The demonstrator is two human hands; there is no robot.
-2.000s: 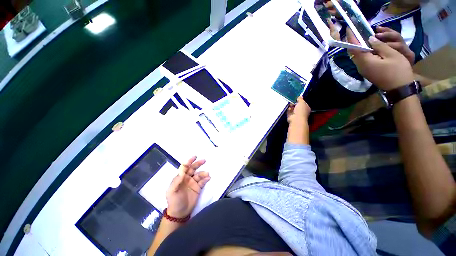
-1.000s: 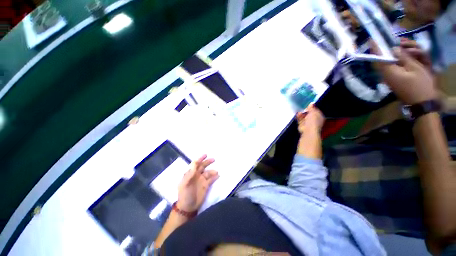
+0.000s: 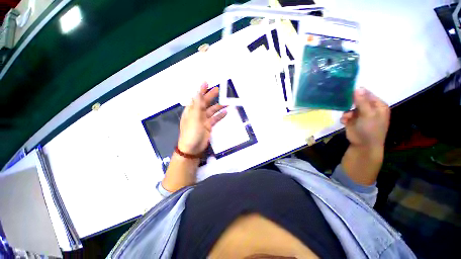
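An opened white calculator unit is held up over the bench. Its half with the green circuit board (image 3: 327,76) is at the right, and its empty white frame (image 3: 228,55) extends to the left. My right hand (image 3: 369,117) grips the lower right corner of the board half. My left hand (image 3: 197,121) is open and empty, palm up with fingers apart, over the black jig and left of the frame. The flat black jig (image 3: 166,130) lies on the bench with a white rectangle in its right part, partly hidden by my left hand and wrist.
Black pieces (image 3: 259,44) and a yellow sheet (image 3: 311,120) lie on the white bench, partly behind the unit. Grey-white boards (image 3: 28,205) are stacked at the left. A green conveyor (image 3: 116,45) runs behind the bench. A dark object (image 3: 449,24) shows at the far right.
The view has turned. My right hand has brought the unit from the right to in front of me, with the frame now seen spread out to the left. My left hand stays open.
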